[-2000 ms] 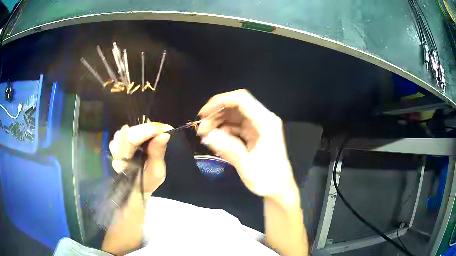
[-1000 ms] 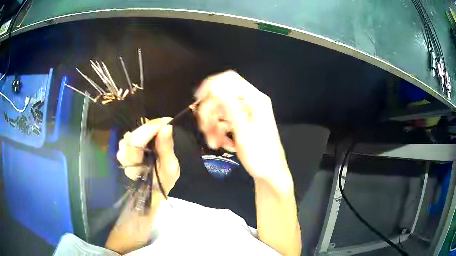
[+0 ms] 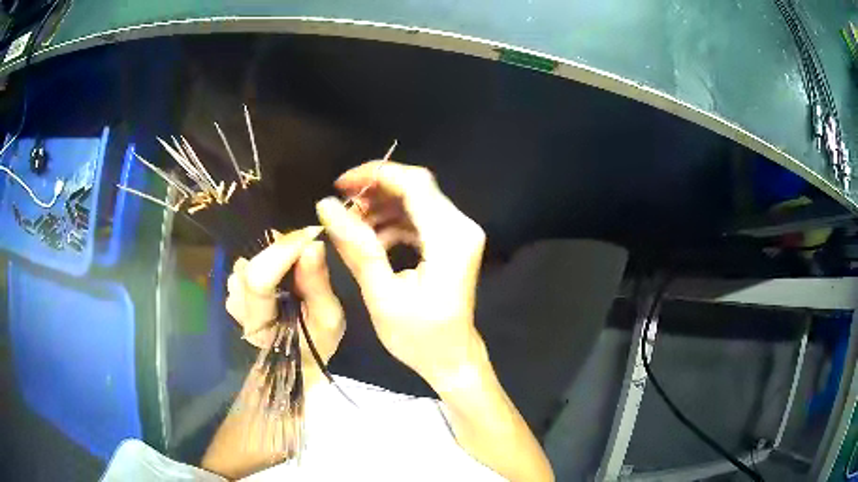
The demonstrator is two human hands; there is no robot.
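My left hand (image 3: 287, 292) is closed around a bunch of thin black cables. A dense group of cable ends (image 3: 278, 395) hangs below it towards my forearm, with pale and brownish tips. Above the hand, several worked cables (image 3: 212, 193) fan out, with copper-coloured tufts and pale straight tips. One cable points up and right from the left fingertips. My right hand (image 3: 414, 254) pinches this cable's stripped end (image 3: 388, 155) at its copper strands, and the pale tip sticks out above the fingers.
A green bench top (image 3: 602, 42) with a metal edge lies ahead. Black leads with silvery ends (image 3: 828, 141) lie on it at right. A blue tray of small parts (image 3: 56, 212) and a blue panel (image 3: 75, 358) are at left. A grey metal frame (image 3: 630, 405) stands at right.
My right hand has moved left and down, closer to my left hand, and the pale tip now shows above its fingers. The fanned cables have shifted slightly left. The blue-and-white patch is no longer visible.
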